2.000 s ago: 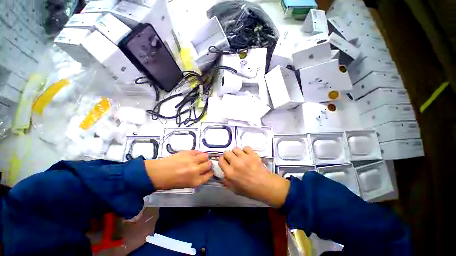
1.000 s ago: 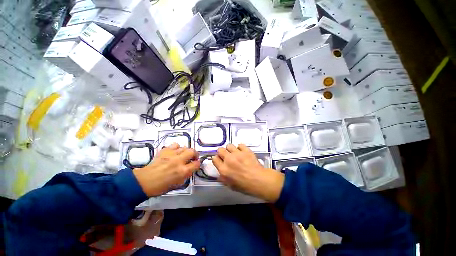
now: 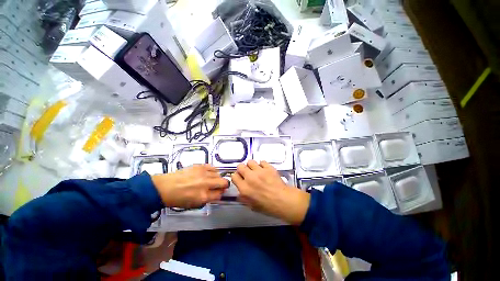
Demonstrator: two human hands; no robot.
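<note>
Open white box bases (image 3: 272, 152) stand in two rows along the table's near edge, each showing a rounded white case (image 3: 315, 159). Black cables (image 3: 231, 150) loop around the cases in several left boxes. My left hand (image 3: 192, 185) and my right hand (image 3: 267, 189) meet over a near-row box in the middle. Their fingertips press at a black cable and white case there, mostly hidden by the fingers. I cannot tell how firmly either hand grips the cable.
Behind the boxes lie a loose tangle of black cables (image 3: 193, 114), a bag of cables (image 3: 253, 27) and jumbled white boxes (image 3: 303, 90). A dark-screened phone (image 3: 155, 68) leans on boxes. A clear plastic bag (image 3: 74, 129) lies left. White boxes are stacked right (image 3: 425, 112).
The view shifted after the first frame. Since one second ago, my left hand has moved slightly right and closer to my right hand, covering more of the middle near-row box and its cable.
</note>
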